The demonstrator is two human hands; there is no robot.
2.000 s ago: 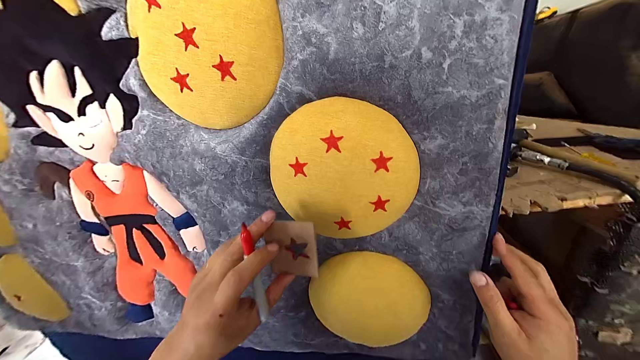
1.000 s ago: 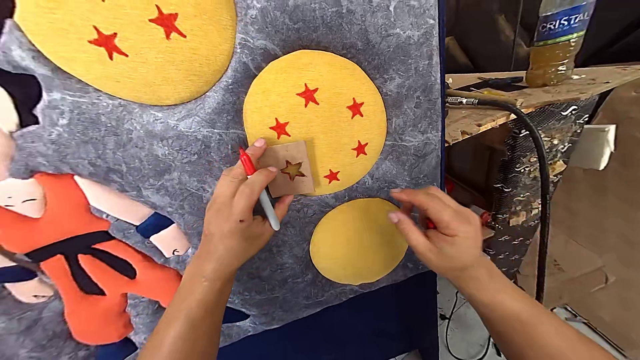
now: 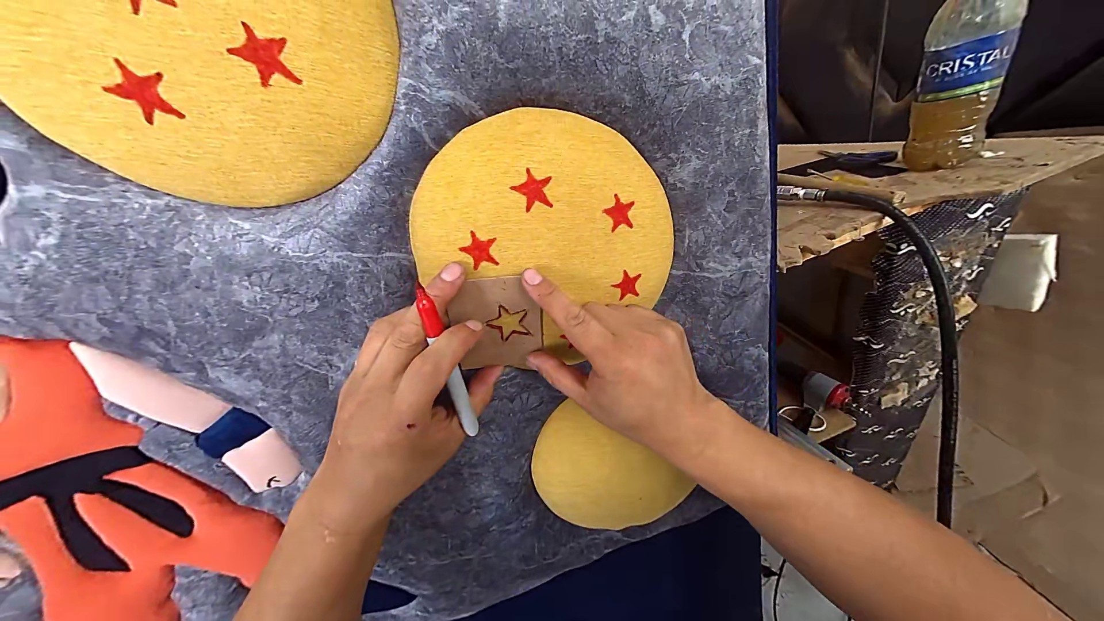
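A brown cardboard stencil point(image 3: 474, 343) with a star-shaped cutout lies over the lower left of a yellow fabric disc point(image 3: 561, 147), yellow showing through the cutout. The disc bears several red stars. My left hand point(image 3: 397, 388) holds the stencil's left side and also a capped red marker point(image 3: 453, 388), cap up, between its fingers. My right hand point(image 3: 630, 362) presses the stencil's right edge with index finger and thumb and holds nothing that I can see. Below it, a smaller plain yellow disc point(image 3: 604, 474) is partly covered by my right forearm.
The discs sit on a grey marbled fabric panel point(image 3: 569, 52) beside a padded figure in orange clothing point(image 3: 164, 552) and a larger starred disc point(image 3: 259, 147). Right of the panel are a wooden shelf point(image 3: 1035, 164), a plastic bottle point(image 3: 949, 112), scissors point(image 3: 862, 158) and a black hose point(image 3: 944, 345).
My right hand has moved left from beside the small disc onto the stencil's right edge. The stencil has shifted slightly down on the starred disc, still held by my left hand.
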